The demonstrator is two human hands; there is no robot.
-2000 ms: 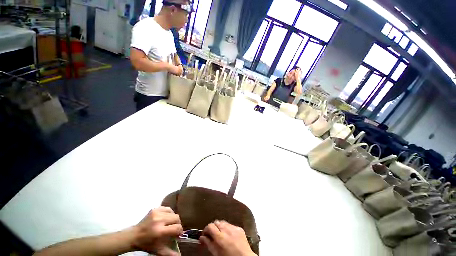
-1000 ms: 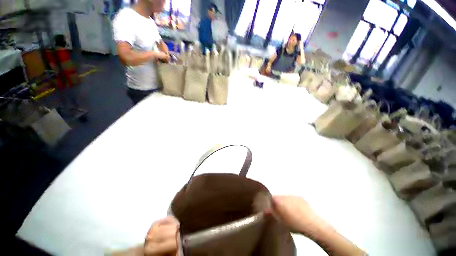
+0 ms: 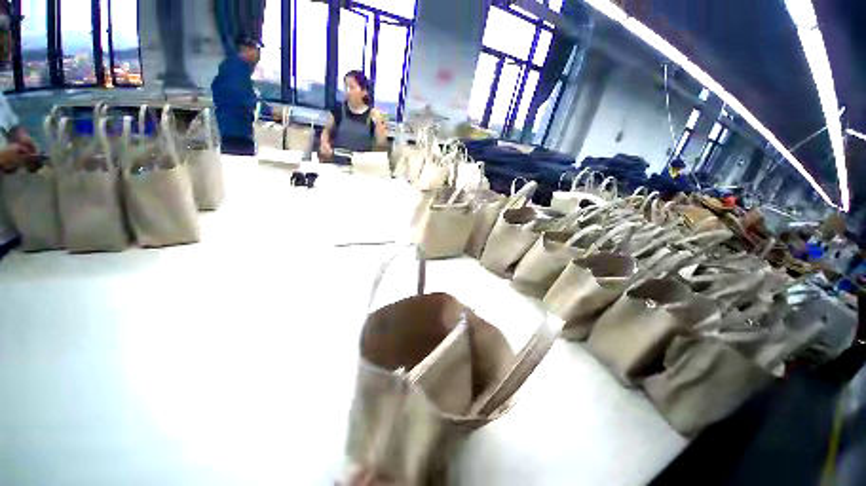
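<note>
A taupe tote bag [image 3: 399, 418] stands upright on the white table [image 3: 190, 361] at the lower middle. Its opening faces up and shows the brown lining and an upright centre divider. One handle arches up at the far side; the other leans out to the right. A blurred, skin-coloured patch, probably my left hand [image 3: 366, 472], is at the bag's lower left, cut by the bottom edge. Its fingers and hold cannot be made out. My right hand is not in view.
Bunched tote bags [image 3: 579, 285] line the table's right edge, close to the near bag. More bags [image 3: 160, 204] stand at the left. A small black object [image 3: 304, 178] lies far back. One person [image 3: 353, 123] is behind the table, another [image 3: 235, 100] stands further left.
The view has swung right. The bag's outer side and right handle now show. My right hand has left the bag rim and the picture; my left hand no longer shows at the rim.
</note>
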